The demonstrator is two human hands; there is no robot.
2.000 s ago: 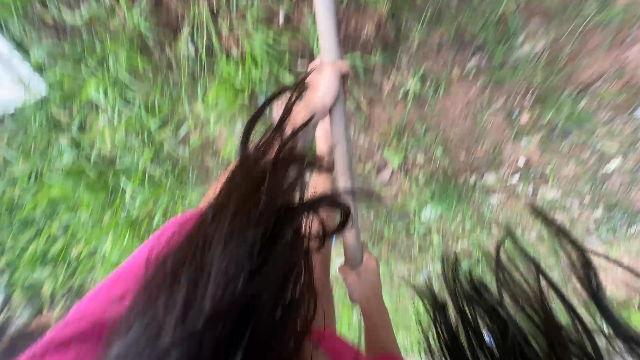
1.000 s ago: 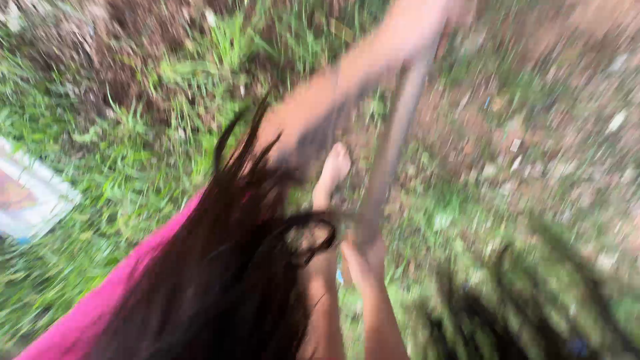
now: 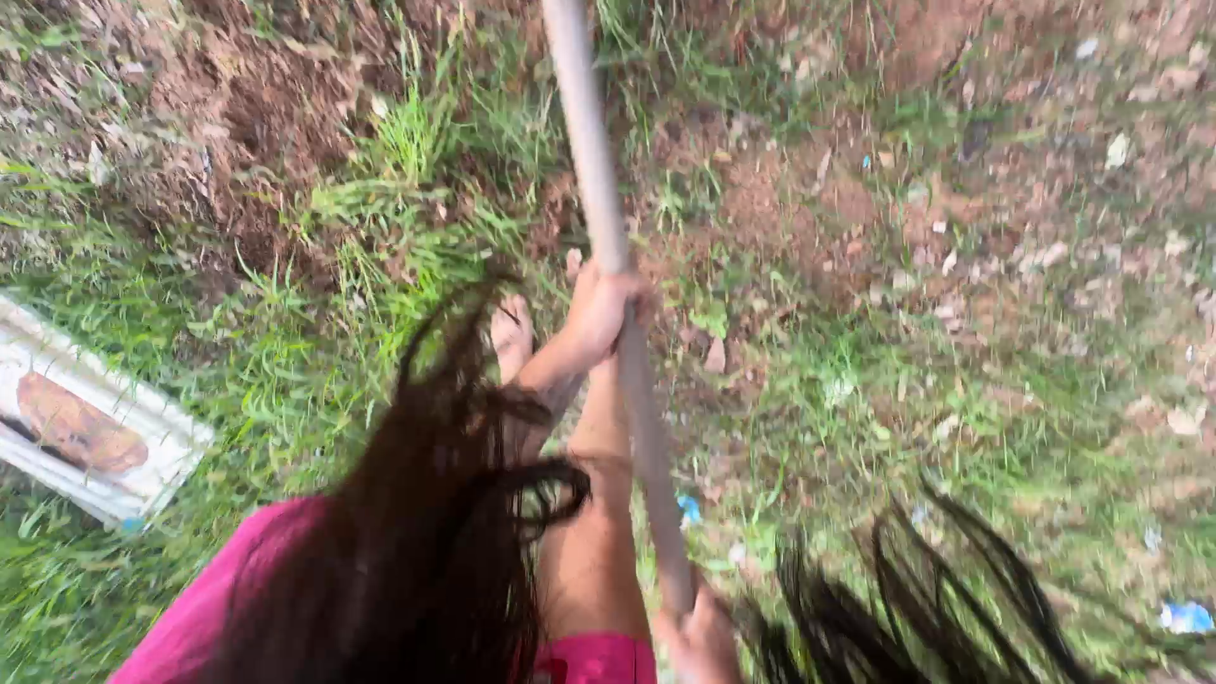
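Observation:
A long pale wooden pole (image 3: pixel 594 171) runs from the top edge of the view down to the lower middle. My left hand (image 3: pixel 608 309) is closed around it near the middle of the view. Lower down, my right hand (image 3: pixel 698 632) grips the pole close to its near end. The pole's far end lies beyond the frame, so what it carries is hidden. Long dark hair hangs over my left upper arm and part of the forearm. Bare feet and a bare leg (image 3: pixel 594 532) show below and beside the pole.
A dirty white tray-like object (image 3: pixel 176 446) with a brown patch inside lies on the grass at the left. Reddish bare soil (image 3: pixel 798 204) with dry leaves spreads at the upper right. Blue-and-white litter (image 3: pixel 1186 617) lies at the lower right, and a blue scrap (image 3: pixel 689 508) beside the pole.
One second ago my left hand was at the top edge with the arm stretched out; it is now back near the middle of the view. The pole has tilted from leaning right to leaning left.

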